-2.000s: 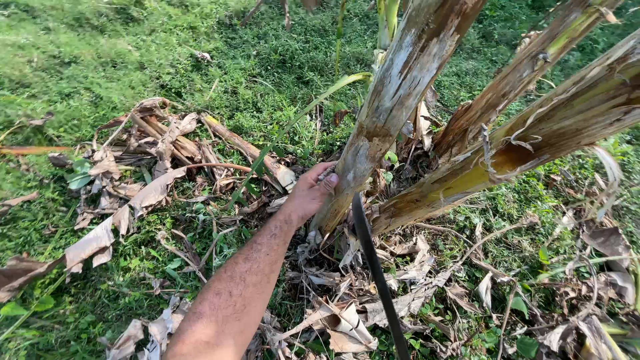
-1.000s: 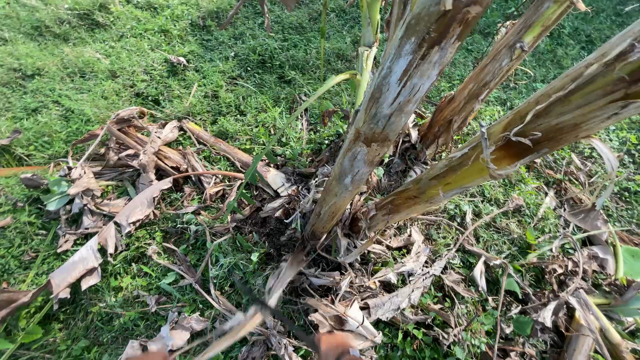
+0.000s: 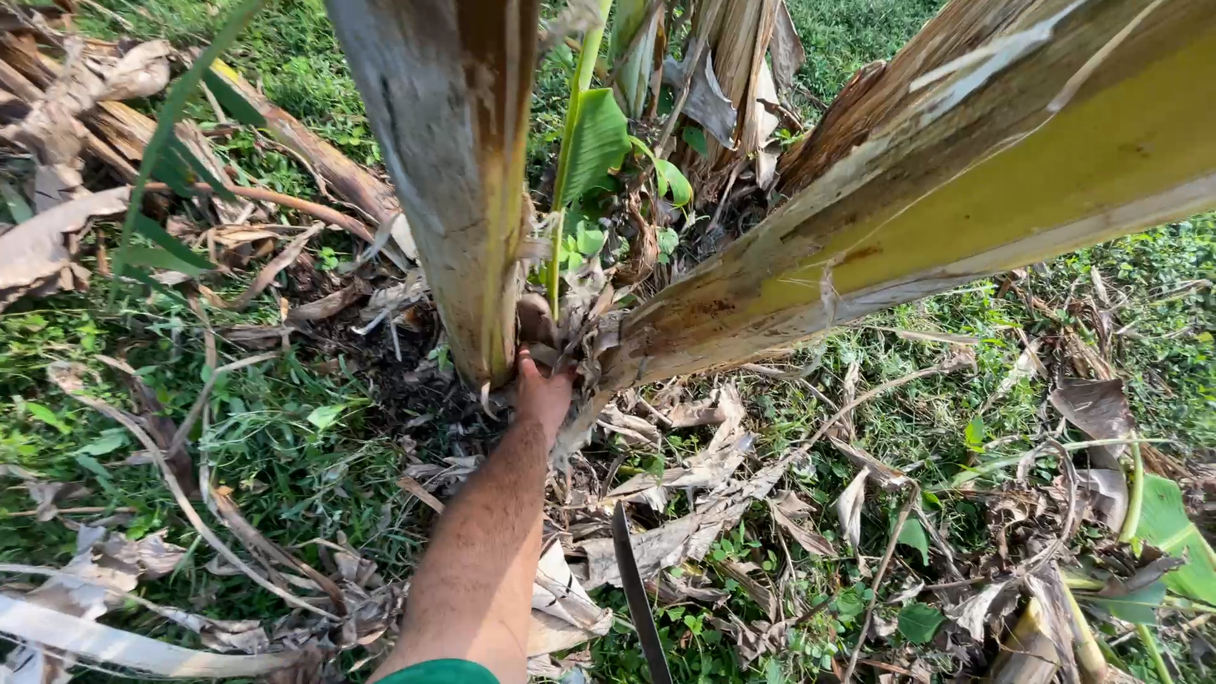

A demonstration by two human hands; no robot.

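Note:
My left hand (image 3: 545, 385) reaches in between the bases of two banana pseudostems, its fingertips among dry sheath scraps; whether it grips them cannot be told. The upright banana pseudostem (image 3: 451, 180) stands just left of my fingers. The slanting banana pseudostem (image 3: 855, 237), yellow-green with brown sheath, leans off to the upper right. A dark machete blade (image 3: 635, 589) points up from the bottom edge, right of my forearm. Its handle and my right hand are outside the view.
Cut stem pieces (image 3: 313, 152) and dry leaves lie at upper left. A young green banana shoot (image 3: 575, 152) grows behind my hand. More dry stems (image 3: 741, 66) stand behind. Dry leaf litter (image 3: 703, 484) covers the grass; cut stalks (image 3: 1035, 636) lie at lower right.
The view has moved closer to the stem bases. My left hand, on the outer side of the upright stem two seconds ago, is now between the two stems. A pale strip no longer hangs from its base.

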